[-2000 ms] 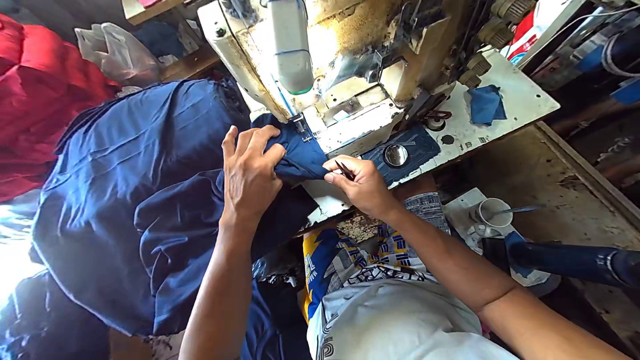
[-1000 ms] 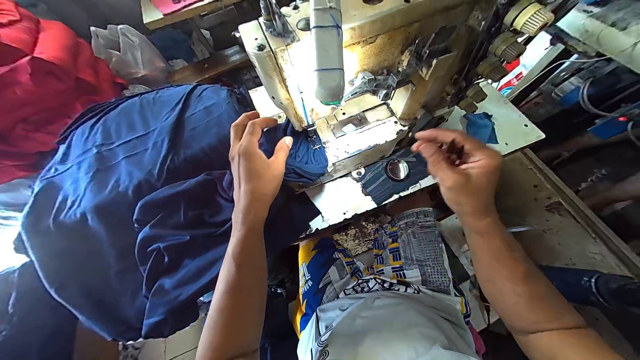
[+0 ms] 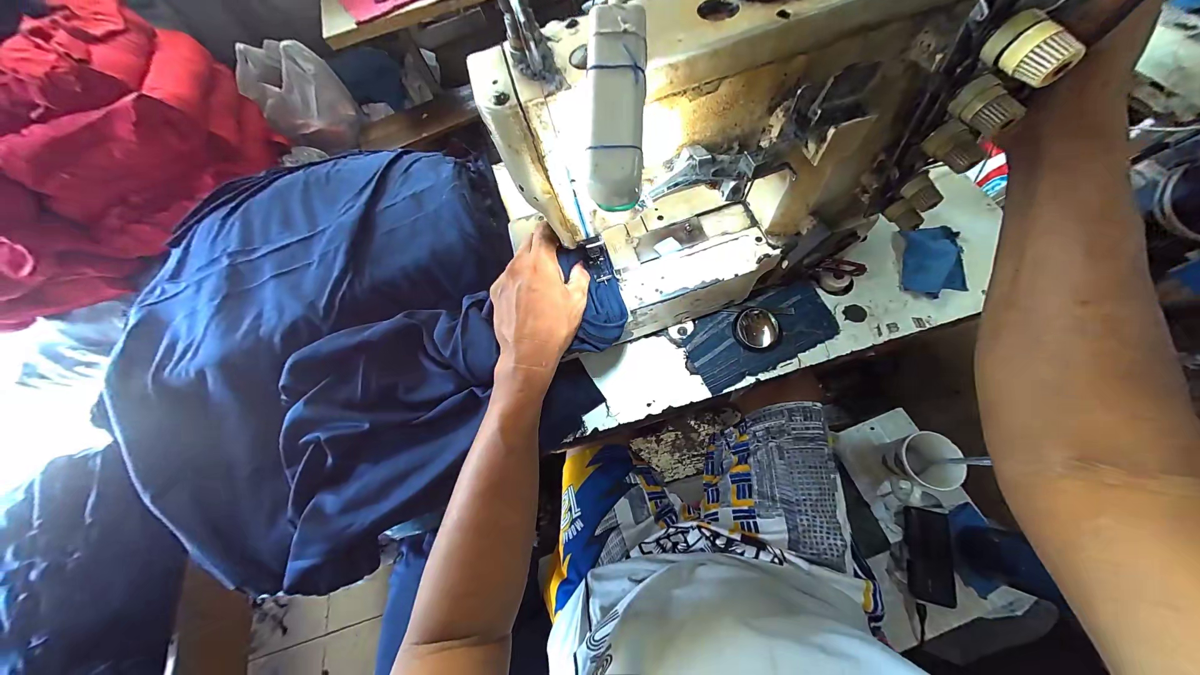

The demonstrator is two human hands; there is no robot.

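My left hand (image 3: 539, 298) presses on navy blue fabric (image 3: 601, 314) beside the presser foot (image 3: 594, 251) of an old, worn sewing machine (image 3: 694, 253). The fabric lies under the foot and spreads left into a large navy heap (image 3: 328, 253). My right forearm (image 3: 1078, 309) reaches up past the machine's tension knobs (image 3: 1033, 47) at the top right. The right hand itself is cut off by the frame's upper edge or hidden, so what it touches does not show.
On the machine bed lie a dark blue cloth piece (image 3: 806, 323), a round shiny metal dish (image 3: 757, 329), red-handled scissors (image 3: 846, 268) and a blue scrap (image 3: 933, 261). A cup (image 3: 928, 461) and a phone (image 3: 930, 556) are at lower right. Red fabric (image 3: 122, 159) is heaped at upper left.
The right hand has left the fabric by the presser foot and moved up and right, to the frame's edge. The left hand stays on the fabric near the foot.
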